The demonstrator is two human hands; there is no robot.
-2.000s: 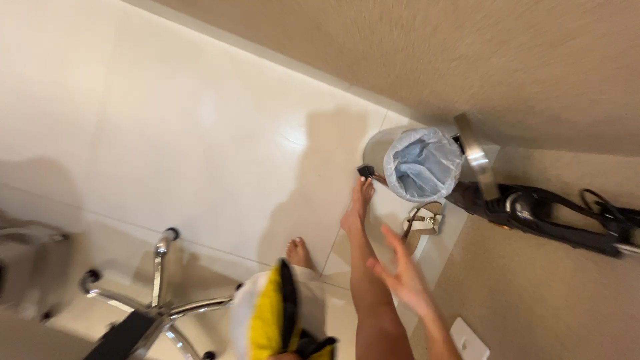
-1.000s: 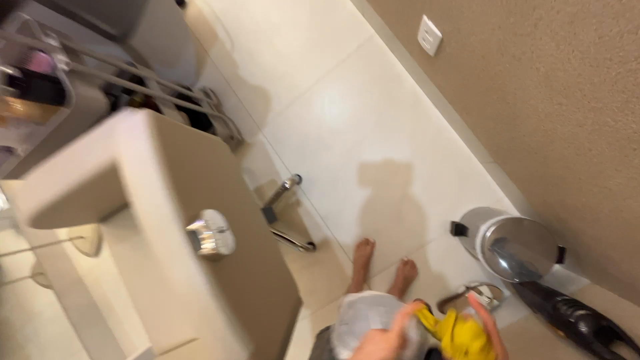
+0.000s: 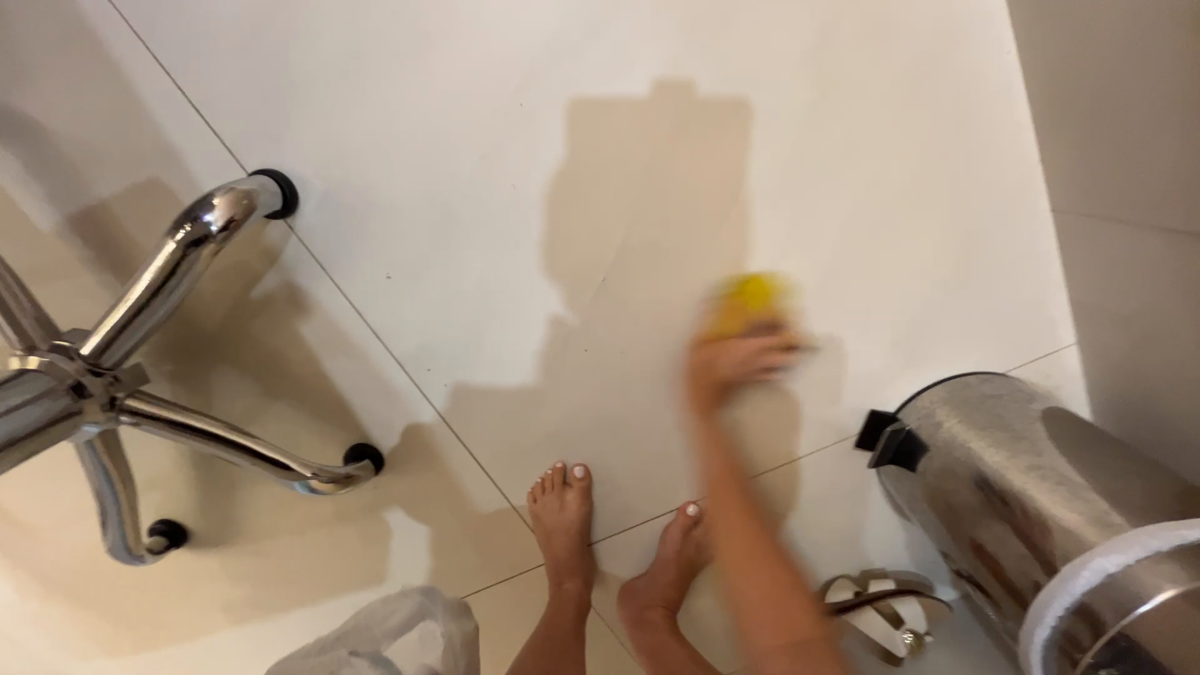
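Observation:
Blurred by motion, my right hand [image 3: 741,361] is closed on a yellow cloth-like item [image 3: 755,298] above the pale tiled floor [image 3: 450,187]. My left hand is outside the view. At the bottom edge a translucent whitish plastic bag [image 3: 398,637] shows in part; what holds it is hidden. To the right stands a metal pedal bin [image 3: 1022,469] with a black pedal.
A chrome swivel-base with black feet [image 3: 89,384] stands at the left. My bare feet [image 3: 564,511] are on the tiles. A white strapped sandal [image 3: 877,609] lies beside the bin. The wall [image 3: 1125,141] runs along the right.
My right hand has reached out over the floor with the yellow item. My left hand, seen low in the view a second ago, has left it. The view has turned and come closer to the floor.

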